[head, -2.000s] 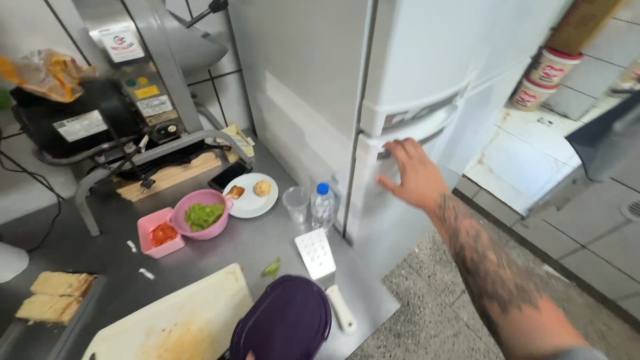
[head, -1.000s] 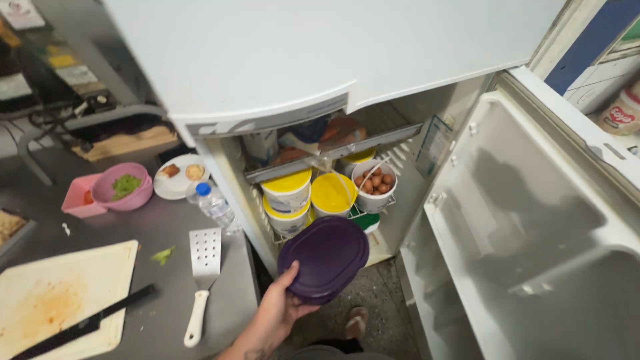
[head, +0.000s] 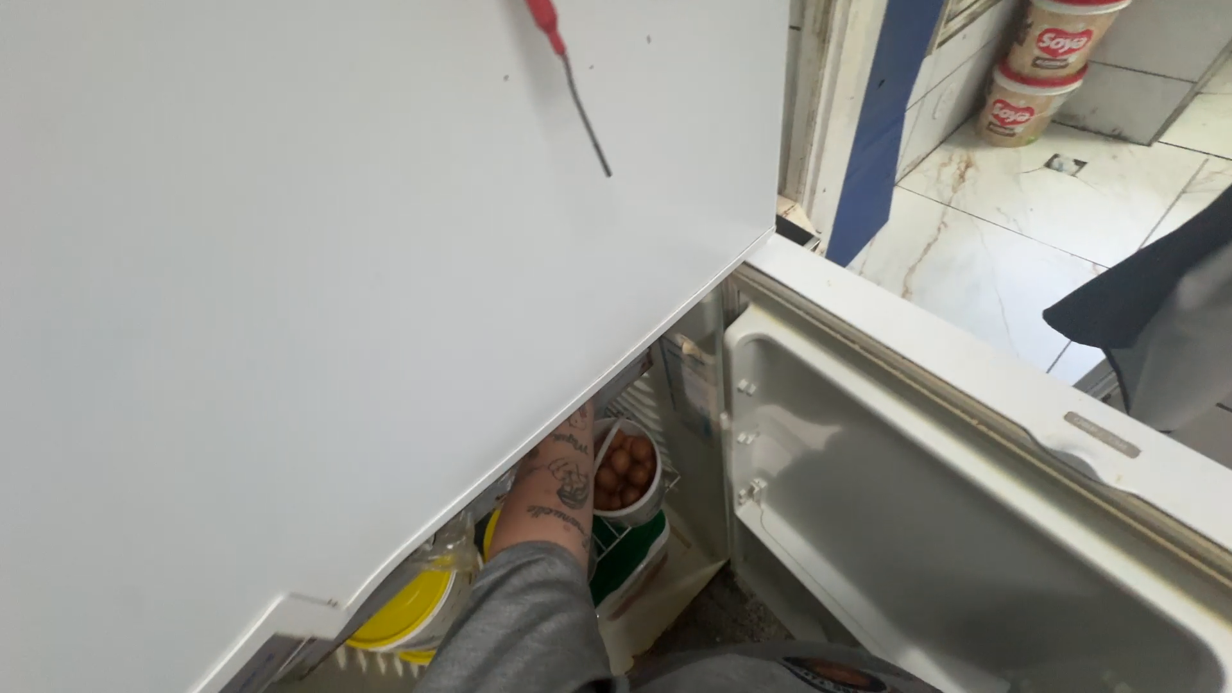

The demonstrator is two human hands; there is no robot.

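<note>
My tattooed left forearm [head: 553, 496], in a grey sleeve, reaches into the open lower compartment of a white refrigerator. The upper door [head: 385, 289] hides my left hand, so what it holds or touches cannot be seen. Just right of the forearm is a white bucket of brown eggs [head: 626, 472]. A tub with a yellow lid [head: 409, 611] stands to its left, beside clear plastic wrapping [head: 452, 544]. Below the bucket lies a green and white package [head: 630, 563]. My right hand is out of view.
The open lower door [head: 924, 539] extends to the right. A red-handled thin metal tool [head: 568, 67] is against the upper door. Two stacked tubs [head: 1020, 111] stand on the tiled floor beyond a blue panel [head: 876, 125]. Dark fabric [head: 1145, 298] hangs at the right edge.
The lower refrigerator door, closed at first, has been opened. My left hand, with the purple container in it one second ago, has moved inside out of sight. The view has shifted over the refrigerator.
</note>
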